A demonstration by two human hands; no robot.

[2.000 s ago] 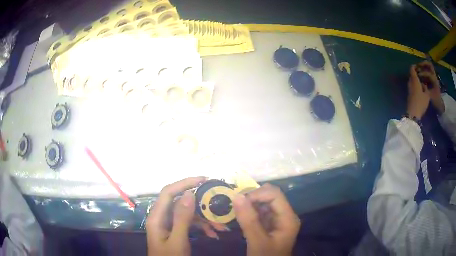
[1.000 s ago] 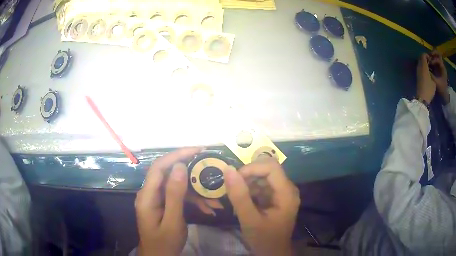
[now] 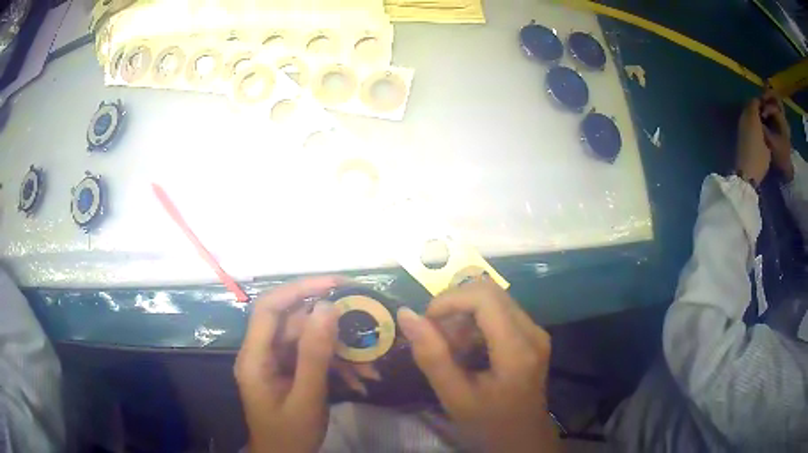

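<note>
A round dark watch-like unit (image 3: 365, 328) is held over my lap, its back up, with a pale yellow ring around a dark, partly bluish centre. My left hand (image 3: 297, 354) grips its left side, thumb on the ring's left edge. My right hand (image 3: 483, 354) is at its right, thumb and finger close to the unit's edge; I cannot tell if they touch it. A cream adhesive strip (image 3: 436, 255) with an emptied hole and another circle sticks out above my right hand, its lower end hidden behind the fingers, which appear to hold it.
Three ringed units (image 3: 87, 201) lie at left of the white mat (image 3: 567, 203), and several dark units (image 3: 567, 88) at right. A red stick (image 3: 199, 246) lies on the near edge. Stacked strips (image 3: 337, 87) lie at the back. A coworker's sleeve (image 3: 718, 265) is at right, another sleeve at far left.
My right thumb has come off the ring and moved slightly away. The unit is tilted a little and sits slightly lower and further left. Earlier, the view shifted nearer my lap.
</note>
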